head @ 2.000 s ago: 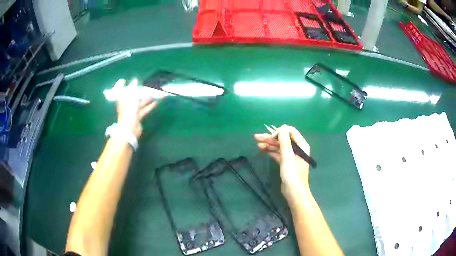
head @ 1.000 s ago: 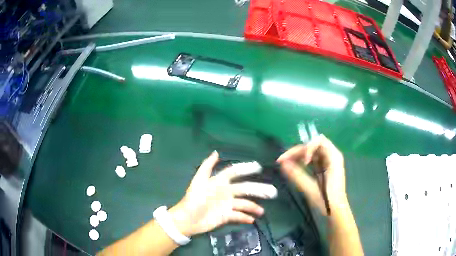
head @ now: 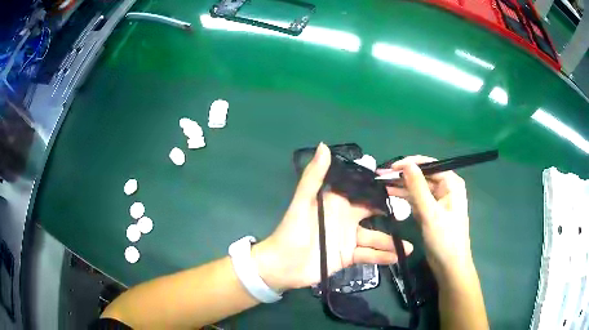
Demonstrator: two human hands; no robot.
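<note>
My left hand (head: 300,235) holds a black phone middle frame (head: 354,182) from below, thumb on its upper solid end and fingers behind the open window. A white band (head: 250,271) is on my left wrist. My right hand (head: 439,206) holds dark tweezers (head: 458,162), their pale tips pointing left at the frame's upper right end. White finger cots (head: 400,207) show on fingertips by the frame. Other frames (head: 352,278) lie on the green mat under my hands, partly hidden. I cannot tell whether the tips touch the frame.
Loose white discs and rolls (head: 137,210) lie on the mat at left. Another frame (head: 263,15) lies at the far side. A red tray (head: 475,14) is at the top right, a white sheet-like tray (head: 568,251) at the right edge, and a grey metal rail (head: 77,80) at the left.
The view has shifted. My left hand, earlier spread over the frames, now holds one frame up. My right hand has brought the tweezers to it; they now lie nearly level.
</note>
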